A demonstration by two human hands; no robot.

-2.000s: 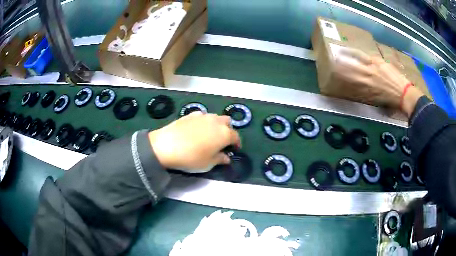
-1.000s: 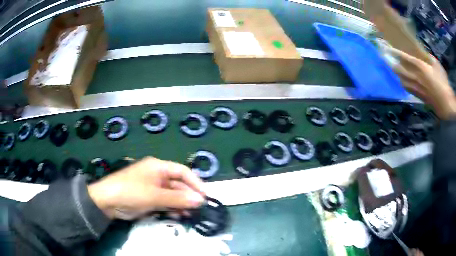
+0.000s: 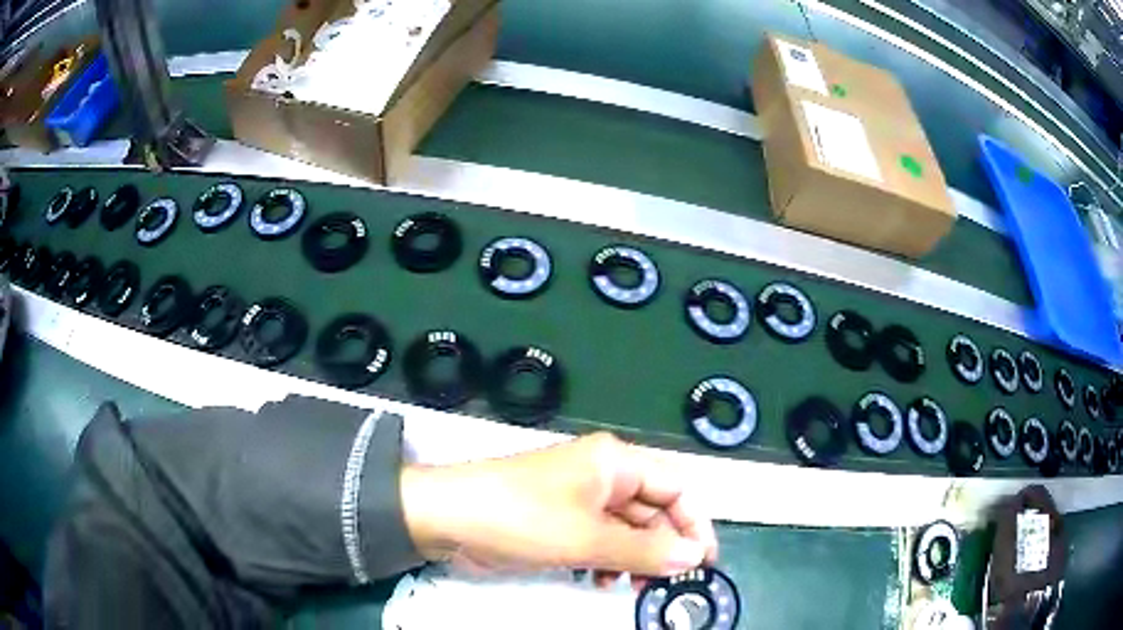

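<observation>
My left hand (image 3: 579,511) reaches in from the left below the conveyor. Its thumb and fingers grip the upper edge of a black ring part (image 3: 727,606) with a pale grey-blue band on its face. The bottom frame edge cuts off this ring, and something pale shows in its centre hole. A pale heap of C-shaped pieces (image 3: 493,603) lies left of the ring, partly hidden by my hand and blurred. My right hand is not in view. Black rings, some plain (image 3: 526,384) and some banded (image 3: 723,412), lie in two rows on the green belt (image 3: 616,357).
An open carton (image 3: 308,135) with white pieces stands upper left, a closed carton (image 3: 850,154) upper right. A blue tray (image 3: 1059,265) lies beyond it. A small blue bin (image 3: 84,101) and metal post (image 3: 136,74) stand far left. A labelled dark pad (image 3: 1025,560) lies lower right.
My left hand moved from the belt to the pale heap with a ring, which looked dark one second ago and now shows a pale band. The arm at the right left view. The camera view shifted.
</observation>
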